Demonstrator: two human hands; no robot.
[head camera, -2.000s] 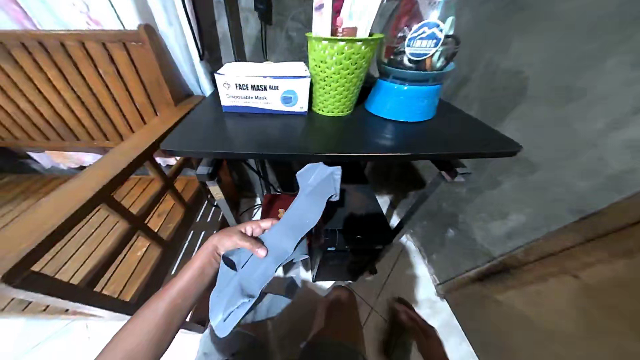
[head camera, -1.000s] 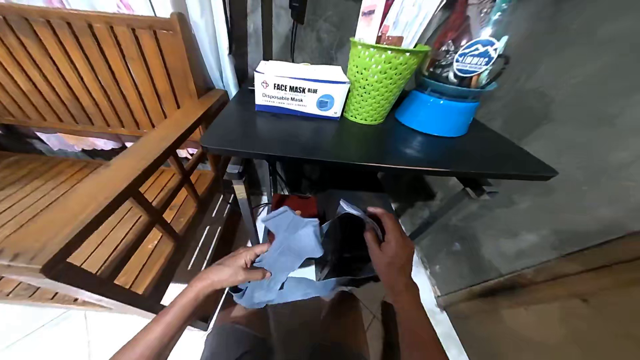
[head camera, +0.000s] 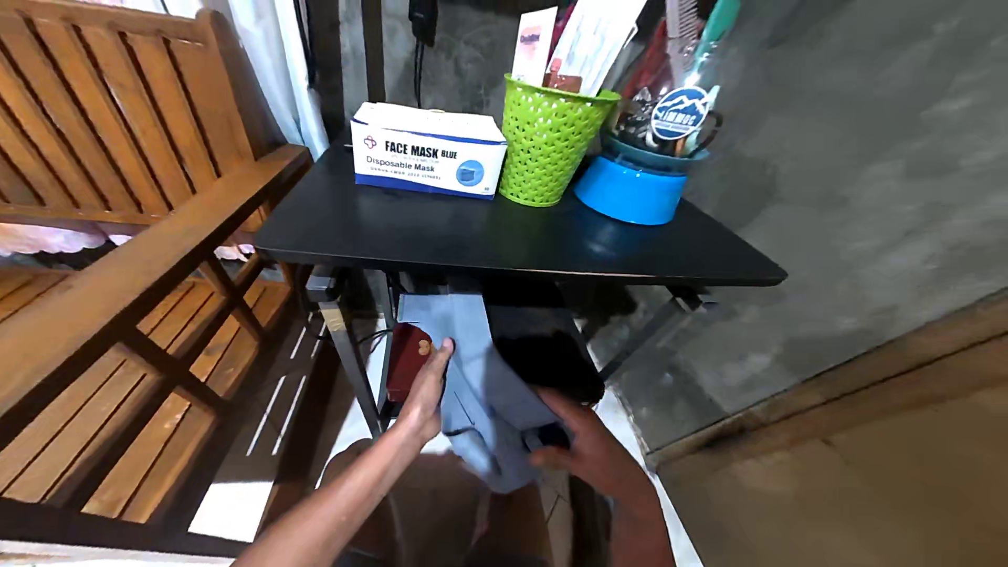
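A piece of blue-grey cloth (head camera: 472, 370) hangs folded between my hands, in front of and below the edge of the black table. My left hand (head camera: 429, 390) grips its left side, thumb on top, beside a dark red object (head camera: 407, 358). On the right, my right hand (head camera: 571, 433) holds the cloth's lower right part, where a fold stands a little apart and a dark gap shows. Some of my fingers are hidden behind the fabric. A black box-like object (head camera: 543, 339) stands under the table behind the cloth.
On the black table (head camera: 504, 244) stand a face mask box (head camera: 425, 157), a green woven plastic basket (head camera: 547, 142) with papers and a blue container (head camera: 634, 189) holding combs and other items. A wooden bench (head camera: 142, 228) is at the left, a grey wall (head camera: 866, 173) at the right.
The right hand, out of view two seconds ago, is on the cloth. The cloth, spread lower between the hands a second ago, now reaches up to the table's edge.
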